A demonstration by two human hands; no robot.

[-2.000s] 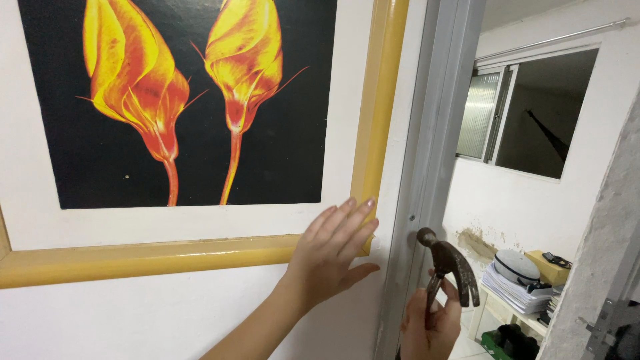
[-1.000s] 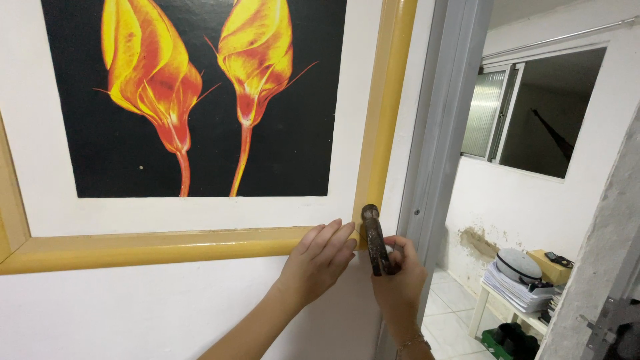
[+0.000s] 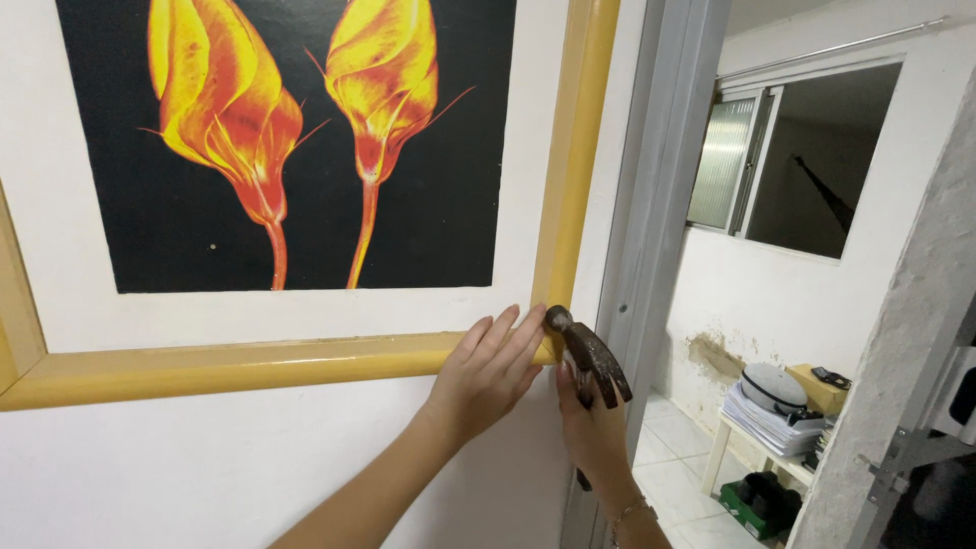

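Observation:
A claw hammer (image 3: 591, 347) is gripped in my right hand (image 3: 598, 435), close below its head. The round striking face is at the lower right corner of a yellow picture frame (image 3: 305, 374), and the claw points down to the right. My left hand (image 3: 488, 374) lies against that same corner, its fingers together over the bottom rail and their tips beside the hammer face. Inside the frame, a print of two yellow and orange flower buds (image 3: 229, 107) on black has a white border. Whether the hammer face touches the frame, I cannot tell.
A grey metal door frame (image 3: 648, 191) stands just right of the picture. Through the doorway, a white table (image 3: 713, 457) holds stacked papers (image 3: 762, 423) and a grey rounded case (image 3: 774, 387); a green box (image 3: 743, 503) sits below. A rough wall edge (image 3: 907, 290) is at the right.
Two seconds ago the hammer was over the door frame, right of the picture; it has come left to the frame's corner. Since one second ago its head has turned, showing the claw more.

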